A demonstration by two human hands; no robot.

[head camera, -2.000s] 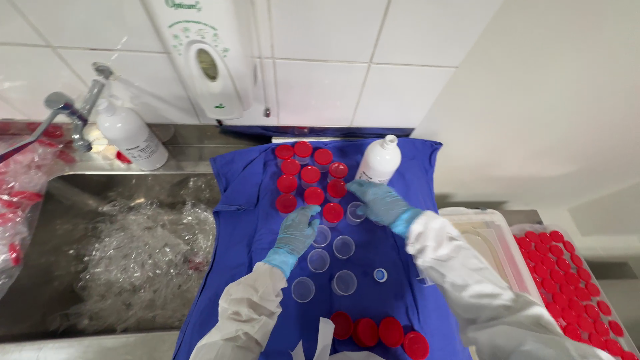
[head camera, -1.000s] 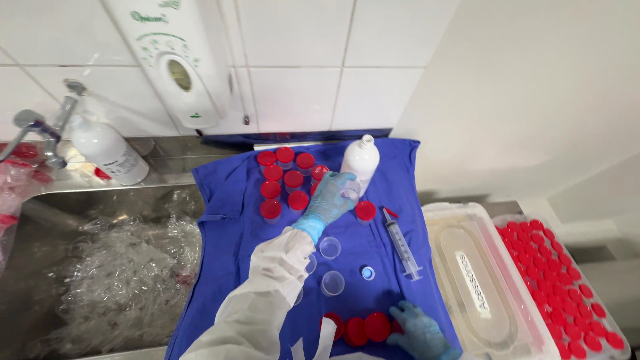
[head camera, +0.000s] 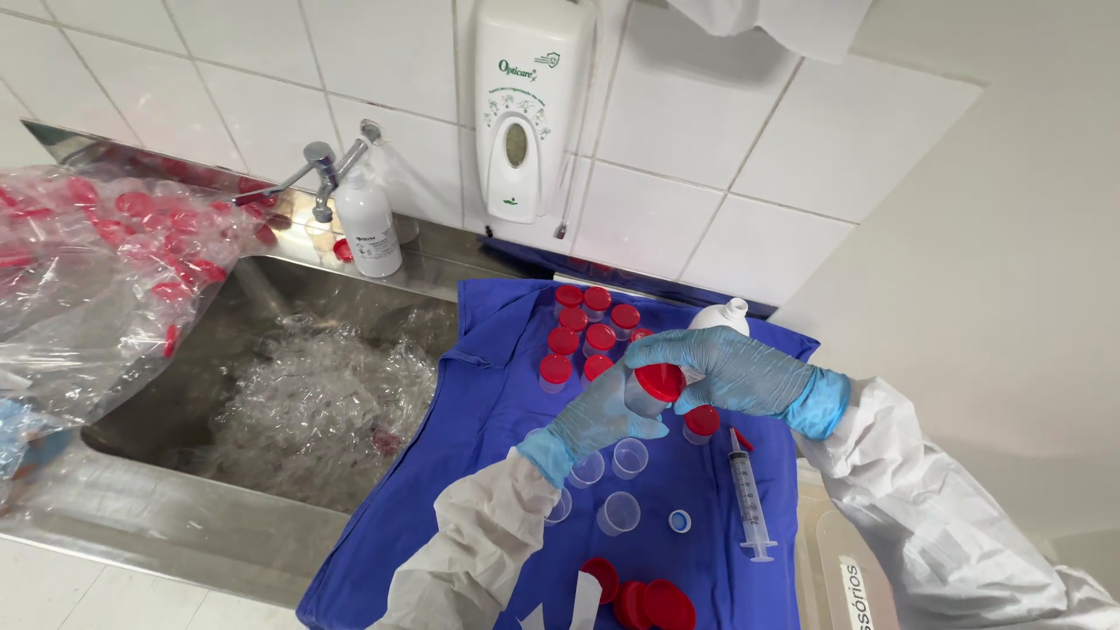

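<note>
Above the blue cloth [head camera: 490, 525], my gloved left hand [head camera: 604, 420] grips a clear specimen cup [head camera: 645, 401] by its body. My gloved right hand [head camera: 735, 372] has its fingers on that cup's red screw lid [head camera: 661, 382]. Behind the right hand stands a white plastic bottle [head camera: 724, 315], partly hidden. Several capped cups [head camera: 564, 341] are grouped at the back of the cloth, and several uncapped cups [head camera: 619, 513] stand nearer me. A large plastic syringe [head camera: 751, 503] lies at the right, near a small blue-and-white cap [head camera: 680, 521]. Loose red lids [head camera: 667, 604] lie at the front.
Left of the cloth is a steel sink [head camera: 271, 490] holding crumpled clear plastic [head camera: 324, 402]. A bag of red-lidded cups [head camera: 114, 236] lies beyond it. A tap [head camera: 324, 171], a labelled white bottle [head camera: 367, 223] and a wall dispenser [head camera: 529, 114] are behind. A lidded plastic box [head camera: 840, 551] is at right.
My right hand has come from the loose lids at the front to the cup, which now bears a red lid. My left hand has drawn back from the white bottle with the cup. The view has swung left.
</note>
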